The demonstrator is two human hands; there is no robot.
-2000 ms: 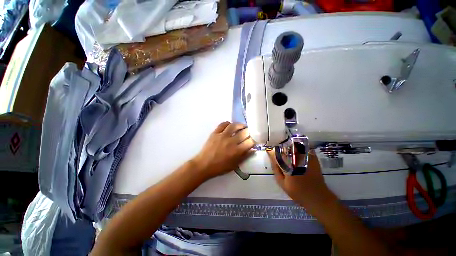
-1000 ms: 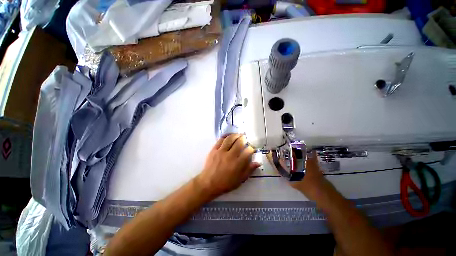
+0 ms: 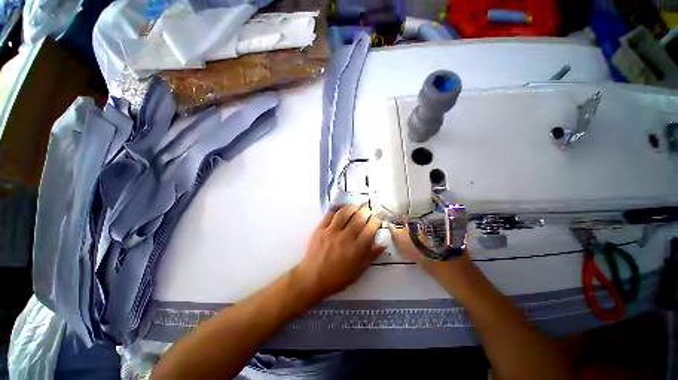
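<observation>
A long grey-blue cloth strip (image 3: 342, 122) runs from the back of the table down to my left hand, left of the white sewing machine head (image 3: 505, 156). My left hand (image 3: 343, 243) lies palm down on the strip's near end, fingertips just left of the needle area, which is partly hidden. My right hand (image 3: 425, 251) is at the needle area from the right, partly hidden behind the chrome lever guard (image 3: 455, 228). Whether its fingers hold cloth cannot be seen.
A heap of grey-blue strips (image 3: 141, 200) lies at the left. A wrapped brown package (image 3: 245, 74) is at the back left. Scissors (image 3: 604, 276) with red and green handles lie at the right. A measuring tape strip (image 3: 401, 318) runs along the front edge. Strips hang below it.
The strip's far part has shifted left, away from the machine head, and its near end is at my left hand. Both hands stay by the needle. The camera view has shifted slightly.
</observation>
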